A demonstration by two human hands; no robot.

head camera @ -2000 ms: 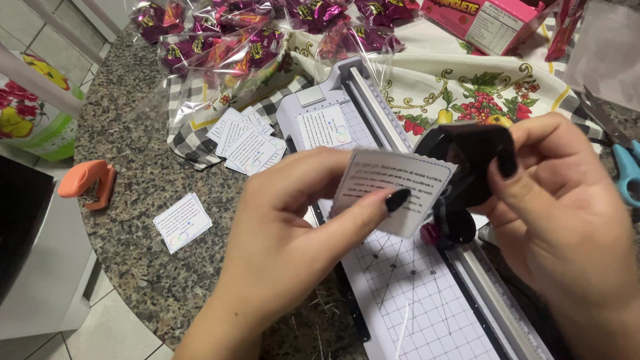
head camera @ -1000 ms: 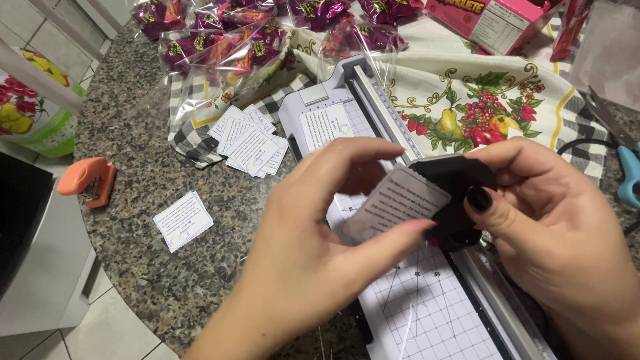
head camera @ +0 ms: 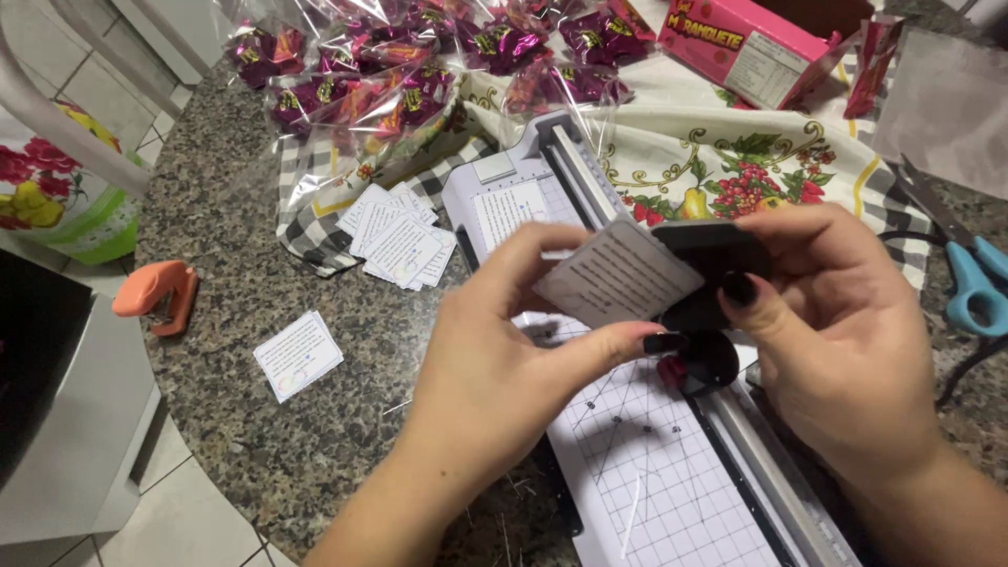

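My left hand (head camera: 512, 346) holds a small printed paper card (head camera: 622, 276) by its edges, its corner turned toward a black handheld punch-like tool (head camera: 697, 272). My right hand (head camera: 835, 331) grips that tool between thumb and fingers. Both are held above a white paper trimmer (head camera: 646, 457) with a grid and a metal rail; its dark round cutter head (head camera: 701, 364) sits on the rail just below the tool. Another printed card (head camera: 510, 211) lies on the trimmer's upper end. A fanned pile of cards (head camera: 403, 248) lies left of the trimmer, and a smaller stack (head camera: 299, 356) is nearer me.
An orange hole punch (head camera: 157, 295) stands near the left edge of the granite table (head camera: 236, 441). Clear bags of wrapped sweets (head camera: 417, 87) and a pink box (head camera: 740, 51) sit at the back on a fruit-print cloth (head camera: 740, 169). Blue-handled scissors (head camera: 976, 291) lie at right.
The card in my left hand has turned, and its corner now meets the black tool instead of its side facing me. The piles on the table have not moved.
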